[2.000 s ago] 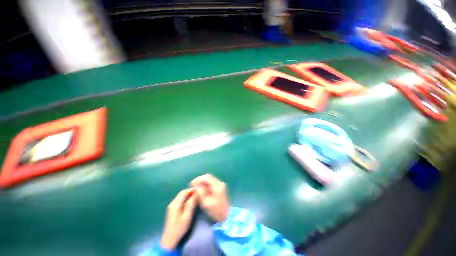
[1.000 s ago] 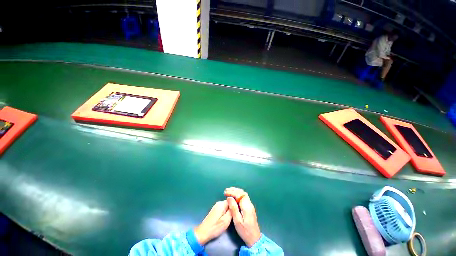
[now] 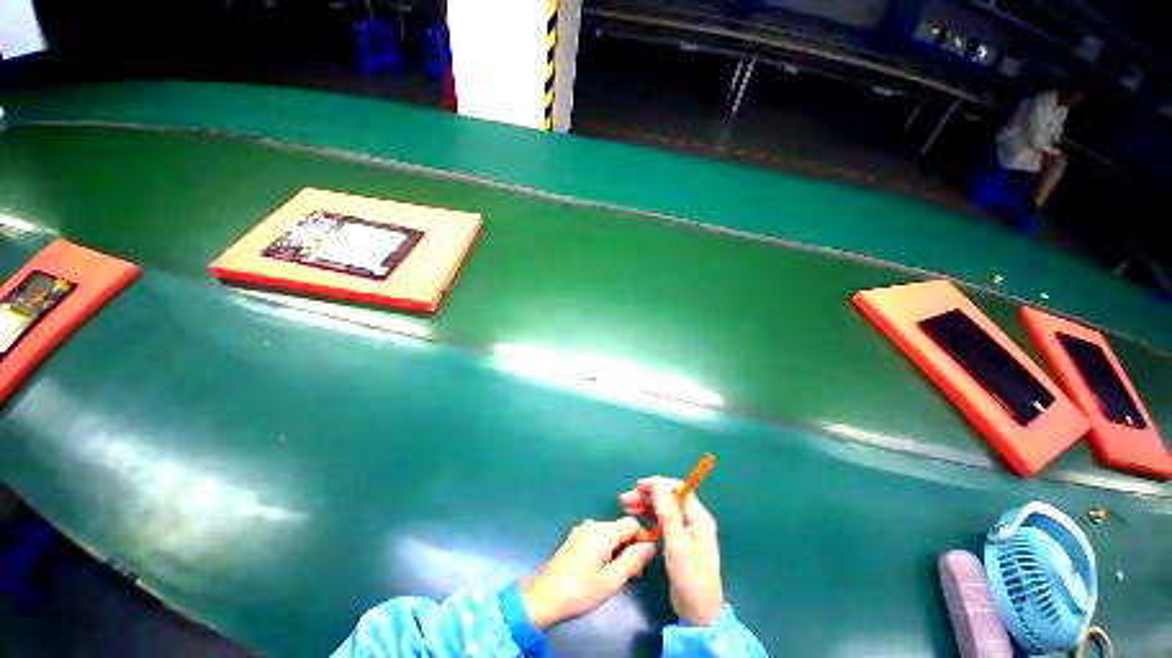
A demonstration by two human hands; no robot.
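My right hand (image 3: 689, 550) holds an orange pen-like stick (image 3: 698, 477) between its fingers, tip pointing up and to the right. My left hand (image 3: 587, 568) is beside it, its fingertips at the stick's lower end; whether it grips the stick is unclear. Both hands are over the near part of the green bench (image 3: 386, 437). An open-backed tablet (image 3: 350, 244) lies on an orange foam tray (image 3: 443, 244) beyond, to the left. Another open tablet (image 3: 28, 306) on a tray is cut off at the left edge.
Two black-faced tablets (image 3: 983, 365) (image 3: 1101, 379) lie on orange trays at the right. A light blue fan (image 3: 1038, 578), a pinkish-grey case (image 3: 974, 604) and a partly visible tan ring stand at the lower right. A person (image 3: 1032, 135) sits far back right, beyond the bench.
The hands have parted slightly and the orange stick now shows clearly, pointing up. The view has shifted, so the left trays sit further right in the picture.
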